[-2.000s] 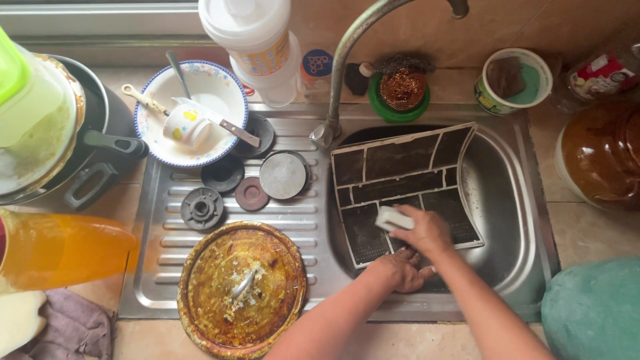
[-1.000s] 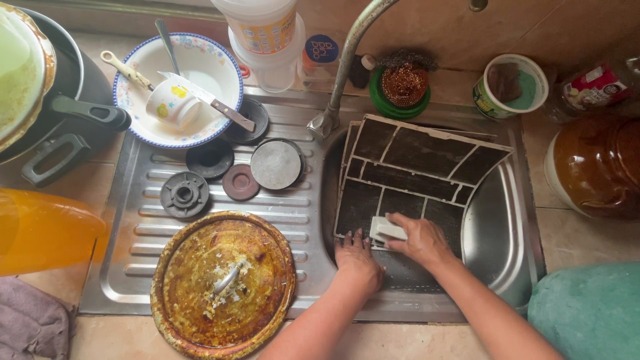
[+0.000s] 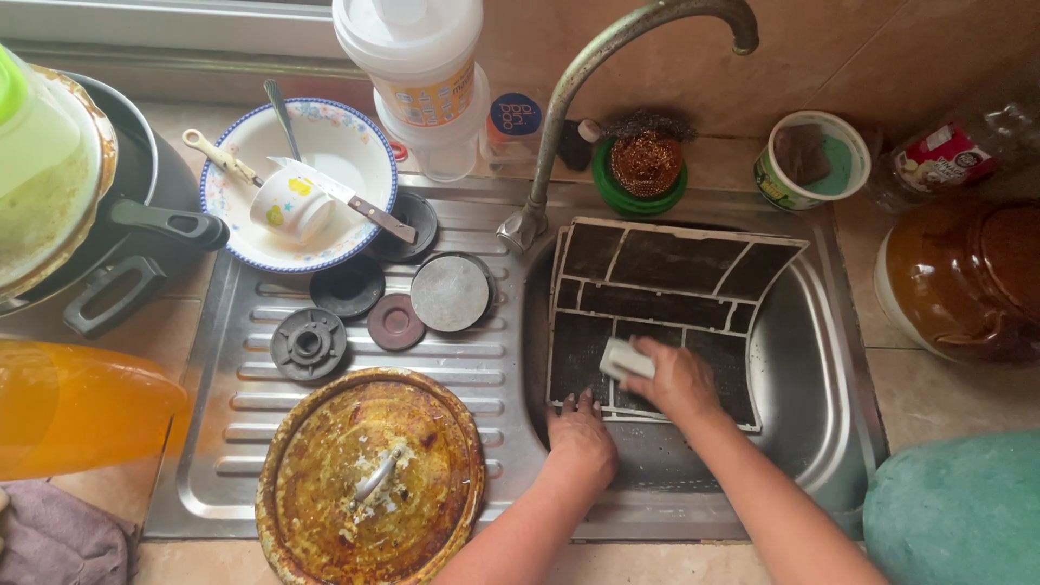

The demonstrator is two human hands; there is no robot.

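A dark mesh filter panel with a pale frame (image 3: 666, 305) leans in the steel sink basin (image 3: 812, 406), with what looks like a second panel's edge behind it. My right hand (image 3: 678, 378) holds a pale block-shaped brush or sponge (image 3: 626, 360) against the lower part of the mesh. My left hand (image 3: 582, 435) rests with spread fingers on the panel's lower left edge; whether it grips the frame is unclear. Left of the basin, stove burner caps (image 3: 451, 292) and a stained round lid (image 3: 370, 479) lie on the ribbed drainboard (image 3: 244, 435).
A curved faucet (image 3: 561, 106) rises behind the basin. A copper scourer (image 3: 647, 162) sits in a green dish beside a tub (image 3: 815, 160). A bowl (image 3: 231, 219) with a cup and knives stands at the drainboard's back left. A brown jar (image 3: 959, 280) stands at right.
Since two seconds ago, my left hand has moved left along the panel's lower edge, away from my right hand. The pale block has shifted over the mesh, still in my right hand.
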